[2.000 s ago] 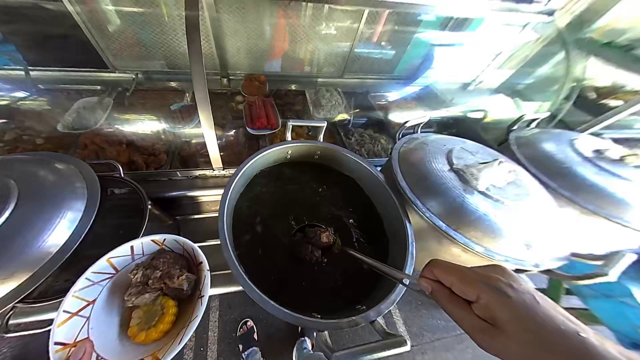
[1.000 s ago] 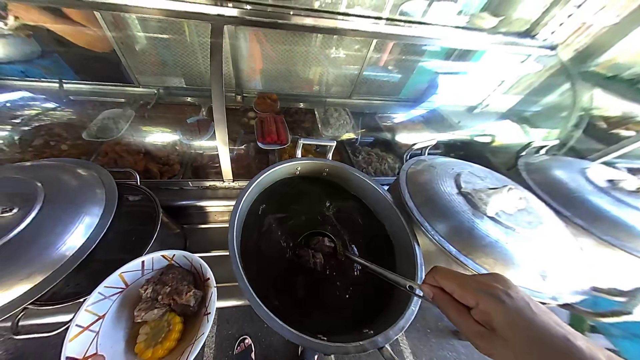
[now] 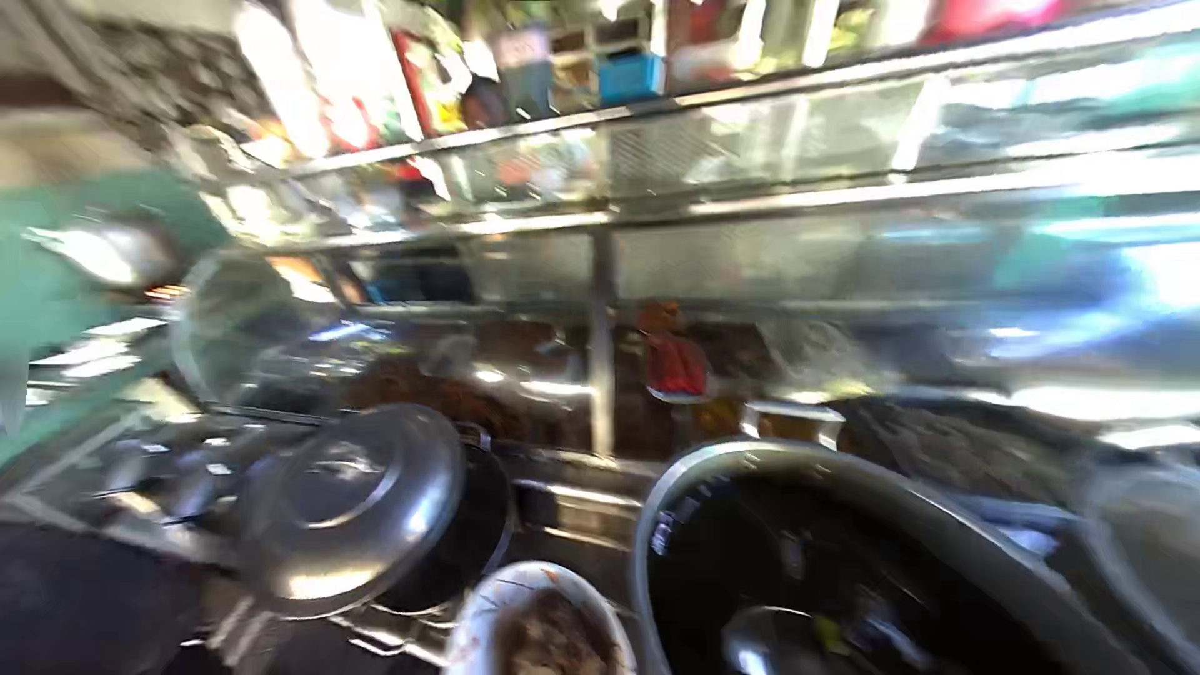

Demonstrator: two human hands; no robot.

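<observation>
Neither my left hand nor my right hand shows in the blurred head view. A large metal pot [image 3: 741, 450] of dark broth fills the lower right. In the broth, near the bottom edge, is the rounded metal bowl of a ladle [image 3: 769, 637]; its handle cannot be made out. Left of the pot, cut off by the lower edge, is a patterned oval bowl [image 3: 478, 609] with a dark piece of meat [image 3: 553, 637] in it. What holds the bowl is out of view.
A metal lid [image 3: 366, 506] lies tilted over another dark pot [image 3: 483, 516] on the left. Behind stands a glass food case with a metal post [image 3: 602, 347], trays of food and a red-filled container [image 3: 677, 366]. A shelf rail [image 3: 525, 127] crosses above. Another pot or lid [image 3: 1144, 534] is at the right edge.
The view has swung up and to the left. My right hand, seen earlier on the ladle's handle, is out of frame, as are the yellow corn piece and the feet below.
</observation>
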